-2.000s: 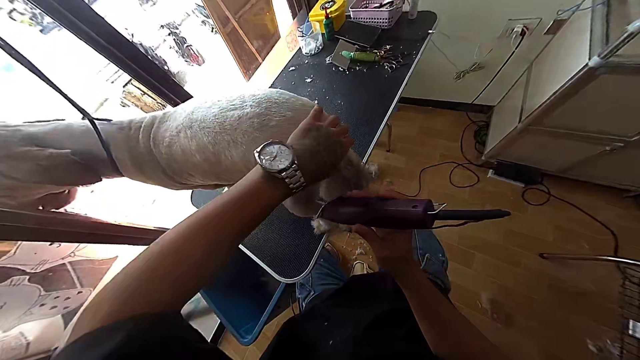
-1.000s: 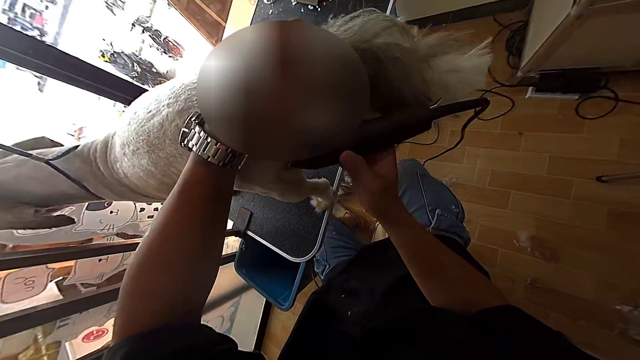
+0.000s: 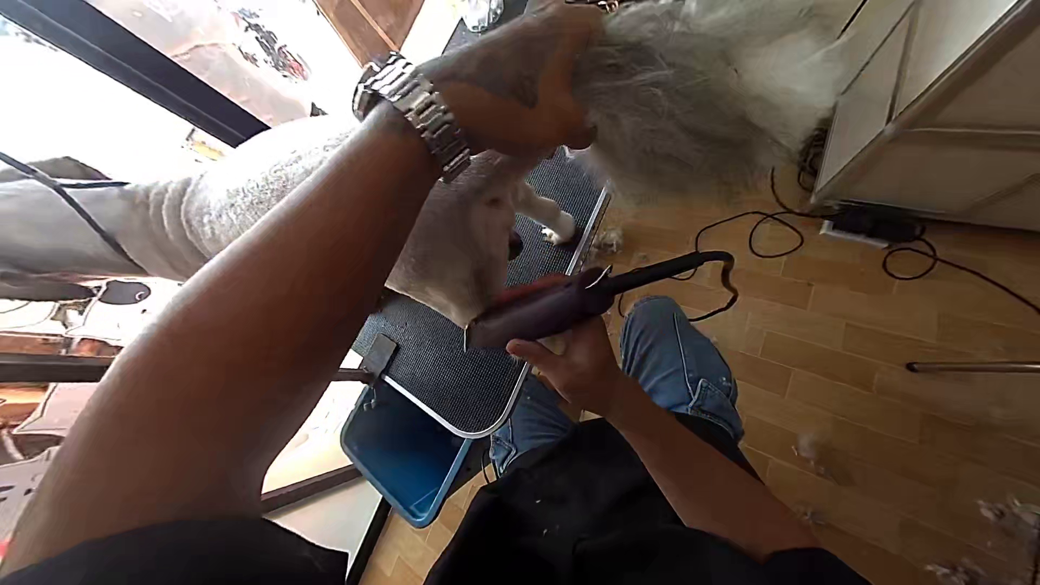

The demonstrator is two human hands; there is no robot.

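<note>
A light-coated dog (image 3: 276, 175) with a closely clipped body stands on the black textured grooming table (image 3: 455, 374), a dark strap round its neck. My left hand (image 3: 520, 81), with a metal-band wristwatch (image 3: 418, 110), is closed at the base of its long, fluffy tail (image 3: 691, 89), which extends to the right. My right hand (image 3: 581, 366) holds a dark purple corded electric clipper (image 3: 540, 313) from below. The clipper's head points left, beside the dog's hind leg (image 3: 447, 252). Another paw (image 3: 559, 227) rests near the table's right edge.
A blue bin (image 3: 406, 455) sits under the table's near corner. The clipper's cord (image 3: 727, 276) hangs to the right; more cords and a black adapter (image 3: 873, 223) lie on the wooden floor beside a pale cabinet (image 3: 934, 106). Hair tufts (image 3: 812, 455) are scattered on the floor. Windows stand at left.
My left hand has moved up, and the tail now extends to the right in it. The clipper has come down and away from the tail, beside the hind leg.
</note>
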